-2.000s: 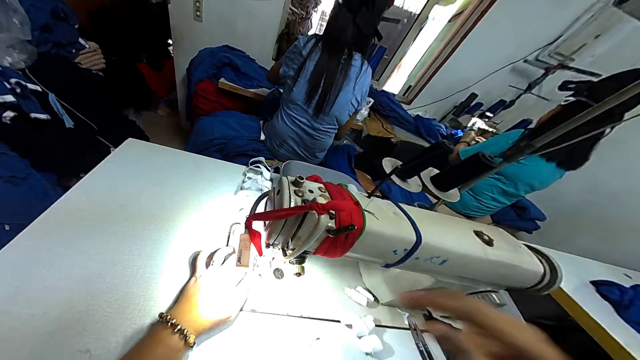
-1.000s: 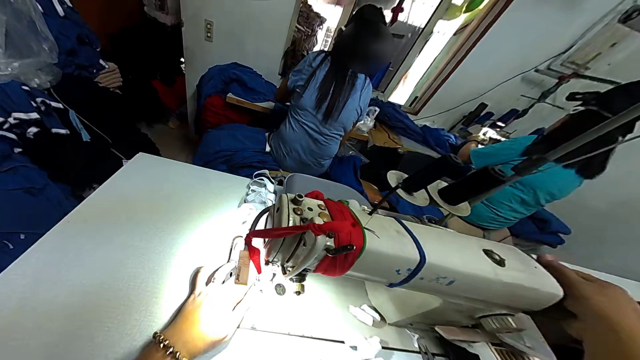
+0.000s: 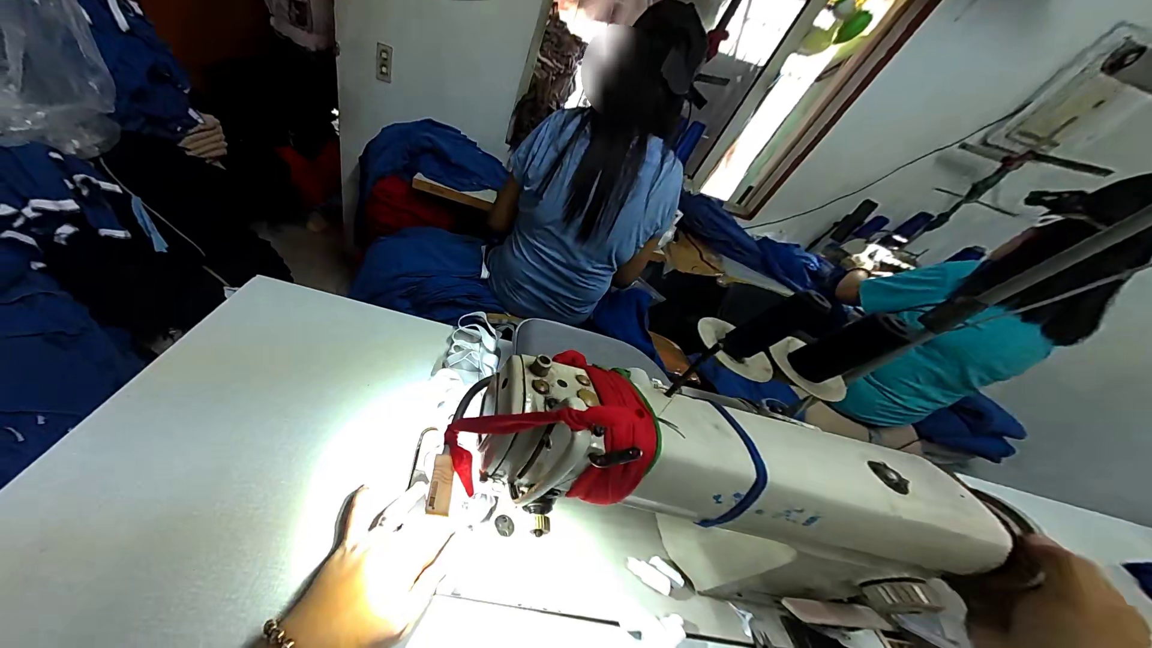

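A white industrial sewing machine (image 3: 792, 468) lies across the table, with a red cloth (image 3: 621, 436) tied around its head. My left hand (image 3: 369, 567), lit by a bright lamp glare, rests on the tabletop just left of the needle area; whether something thin is under its fingers cannot be told. Near its fingertips hangs a small brown tag (image 3: 439, 484). My right hand (image 3: 1062, 598) is on the handwheel end of the machine, at the lower right, partly blurred. Small white pieces (image 3: 655, 574) lie on the machine bed between the hands.
The white table (image 3: 225, 405) extends left. Behind the machine stand a grey bin (image 3: 576, 337) and black thread cones (image 3: 850, 346) on a stand. A person in a blue shirt (image 3: 576, 207) and one in a teal shirt (image 3: 954, 342) sit beyond. Blue garments (image 3: 63, 360) are piled left.
My right hand has moved from over the bed's front edge to the handwheel end of the machine. My left hand stays beside the needle area.
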